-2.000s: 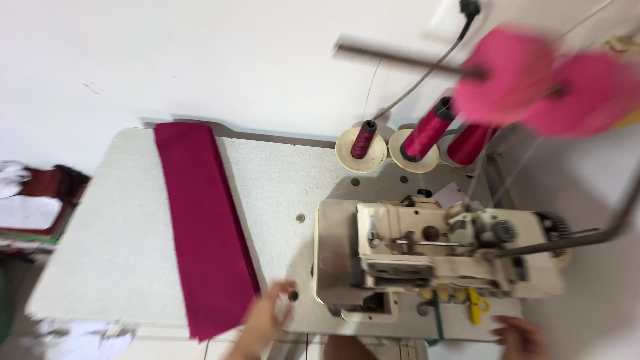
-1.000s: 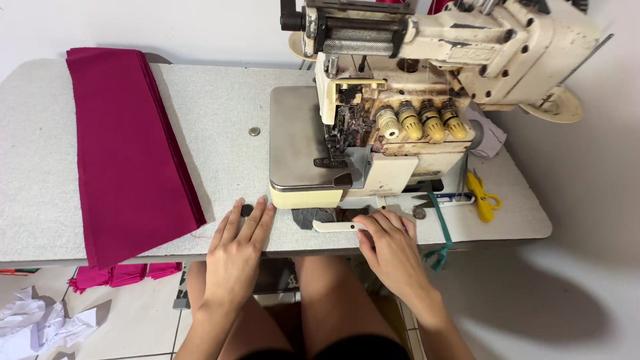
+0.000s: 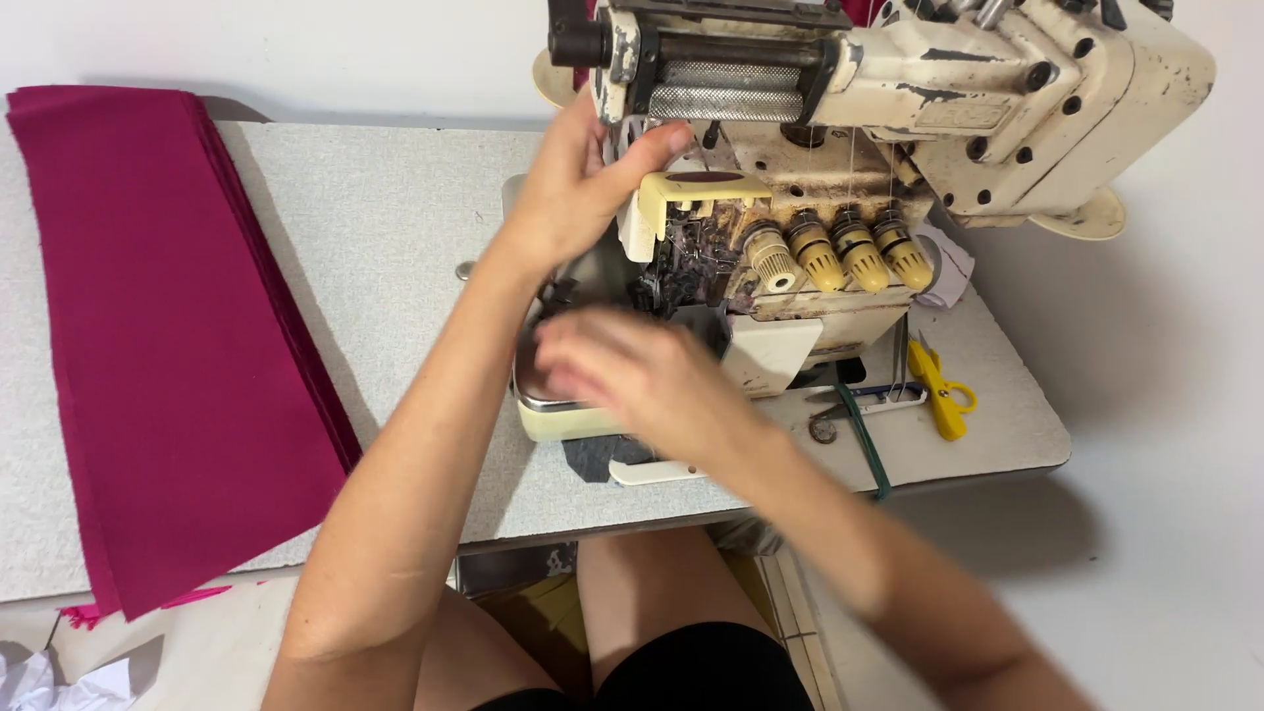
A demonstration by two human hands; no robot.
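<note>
My left hand [image 3: 588, 188] is raised at the left side of the overlock sewing machine [image 3: 770, 178], below its metal puller roller [image 3: 729, 91]; the thumb is extended and the other fingers are partly hidden behind the machine. My right hand [image 3: 632, 370], blurred, is over the metal work plate of the machine [image 3: 573, 395], its fingers bent; whether it holds anything cannot be told. Several yellow tension knobs [image 3: 815, 255] are on the machine's front. A stack of magenta fabric panels [image 3: 178, 346] lies on the table to the left.
Yellow-handled scissors [image 3: 943, 390], thread snips [image 3: 879, 398] and a green band [image 3: 864, 444] are at the table's right end. A white lever [image 3: 657, 472] sticks out below the work plate. The white wall borders the table behind, and white scraps [image 3: 69, 681] lie at lower left.
Both hands have left the table's front edge. My left hand has moved up to the machine's head, and my right hand has moved from the white lever to over the work plate.
</note>
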